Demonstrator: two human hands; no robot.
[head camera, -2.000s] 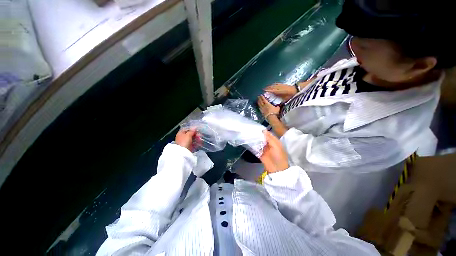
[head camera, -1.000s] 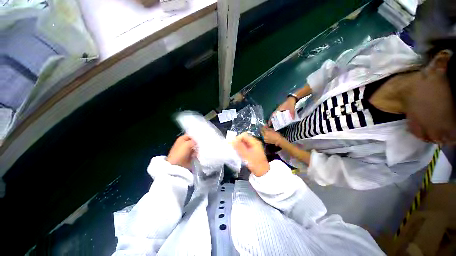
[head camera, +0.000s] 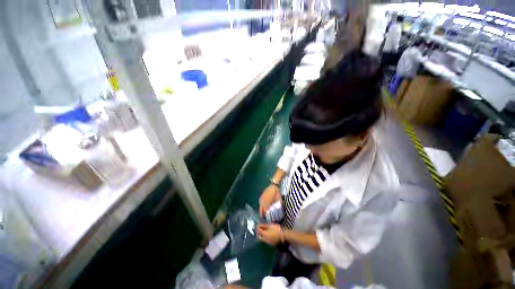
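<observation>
A crumpled clear plastic bag (head camera: 195, 276) shows at the bottom edge of the view, partly cut off. Two small white cards lie on the green bench beside it, one (head camera: 217, 244) near the post's foot and one (head camera: 232, 270) nearer the bottom edge. Another clear bag (head camera: 243, 228) lies by the co-worker's hands. Only a blurred sliver of skin and a white sleeve show at the bottom edge. I cannot tell which hand the sliver is or what it holds.
A co-worker (head camera: 350, 192) in a white coat stands close on the right, holding white cards (head camera: 274, 211). A white post (head camera: 164, 130) rises before the shelf (head camera: 226, 104). Brown cartons (head camera: 480, 192) stand at the right, past yellow-black tape (head camera: 432, 169).
The view has swung up and along the line. My hands, which held a white piece and clear plastic, have dropped almost out of the picture. The co-worker still holds cards.
</observation>
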